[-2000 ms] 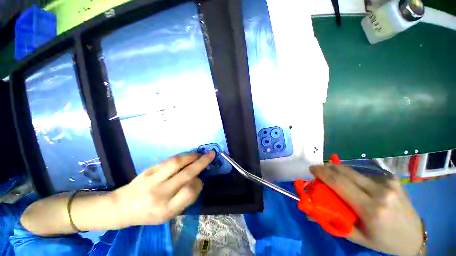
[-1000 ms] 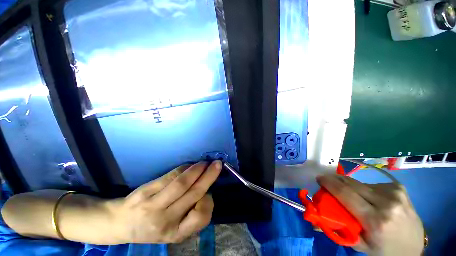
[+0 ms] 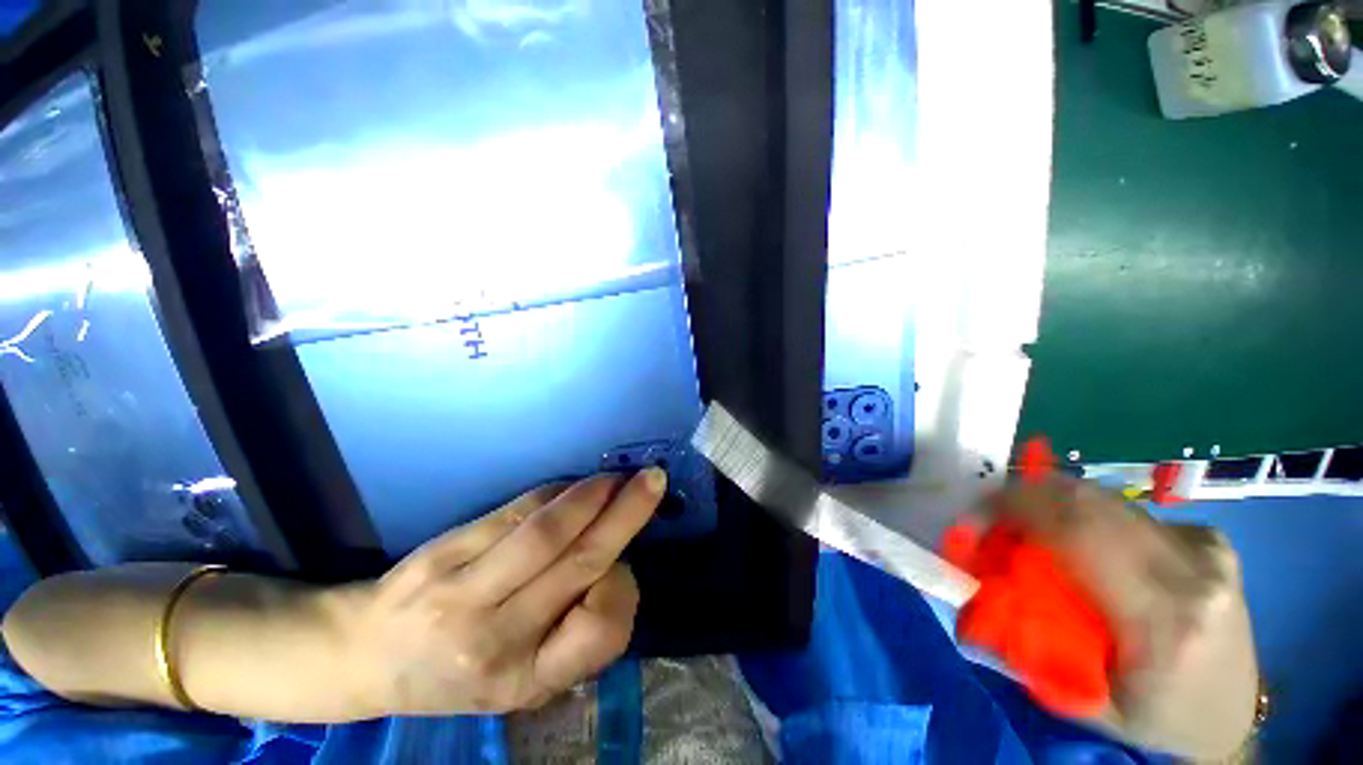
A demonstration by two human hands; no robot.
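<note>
A blue-grey glossy tablet back cover point(image 3: 493, 396) lies in a black foam tray point(image 3: 762, 224), with clear wrinkled film point(image 3: 434, 180) over its upper part. My left hand point(image 3: 493, 598) rests at the cover's lower right corner, fingertips on the dark camera block point(image 3: 685, 486), which they partly hide. I cannot tell whether these fingers hold anything. My right hand point(image 3: 1158, 598) grips an orange-red air gun point(image 3: 1039, 620), blurred by motion. Its metal nozzle point(image 3: 837, 523) points up-left, the tip just right of the camera block.
Another cover point(image 3: 870, 344) with a camera block lies right of the tray, in a white tray point(image 3: 979, 224). A further cover point(image 3: 90, 359) lies at the left. A white bottle point(image 3: 1233, 60) stands on the green surface point(image 3: 1196, 299). Stacked trays point(image 3: 1271, 475) show at the right.
The trays fill more of the view than two seconds ago. Over the last second the air gun has moved slightly right, its nozzle tip up and away from my left fingertips. My left hand stays at the camera block.
</note>
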